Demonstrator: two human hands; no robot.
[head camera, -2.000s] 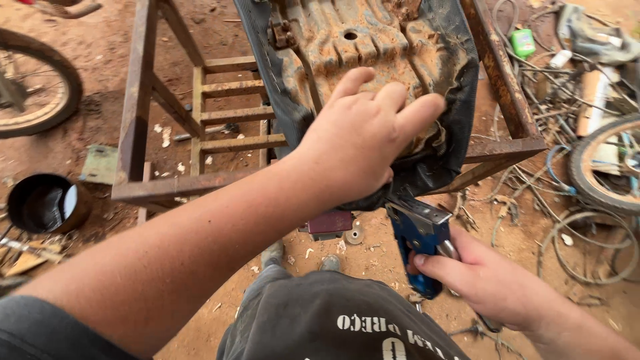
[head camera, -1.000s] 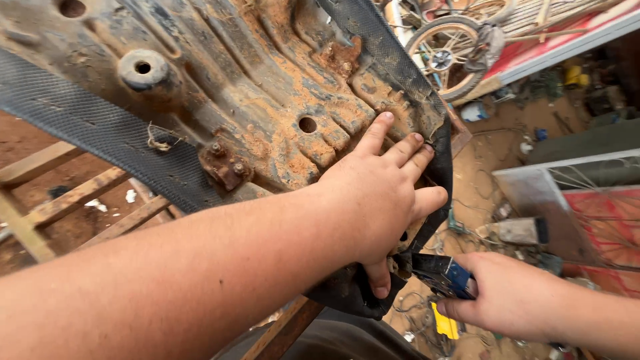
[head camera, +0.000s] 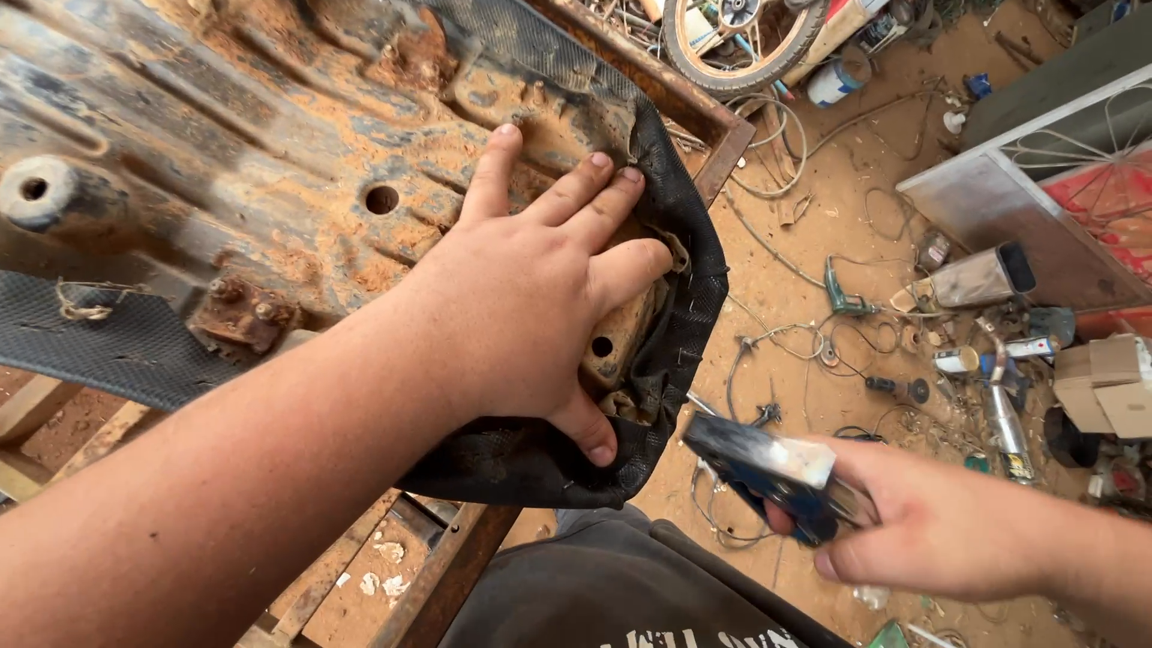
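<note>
An upturned motorcycle seat shows its rusty, dirt-covered seat pan (head camera: 315, 171), with a black textured cover (head camera: 688, 306) folded over the rim and staples along it. My left hand (head camera: 549, 270) lies spread on the end of the pan, fingertips near the far rim and thumb pressing the cover's near edge. My right hand (head camera: 900, 513) grips a blue and silver staple gun (head camera: 765, 468) just right of the seat's corner, its nose close to the cover but apart from it. A rusted bracket (head camera: 243, 315) sits on the pan's near side.
A rusty metal frame (head camera: 729, 148) bears the seat. On the dirt floor lie a green power drill (head camera: 844, 292), an angle grinder (head camera: 895, 387), tangled cables and cans. A spoked wheel (head camera: 742, 40) lies beyond. At the right are a cardboard box (head camera: 1107, 382) and a metal-edged panel (head camera: 1017, 198).
The staple gun has moved off the cover's edge, to the right. My left hand remains spread on the seat pan. The view has shifted considerably.
</note>
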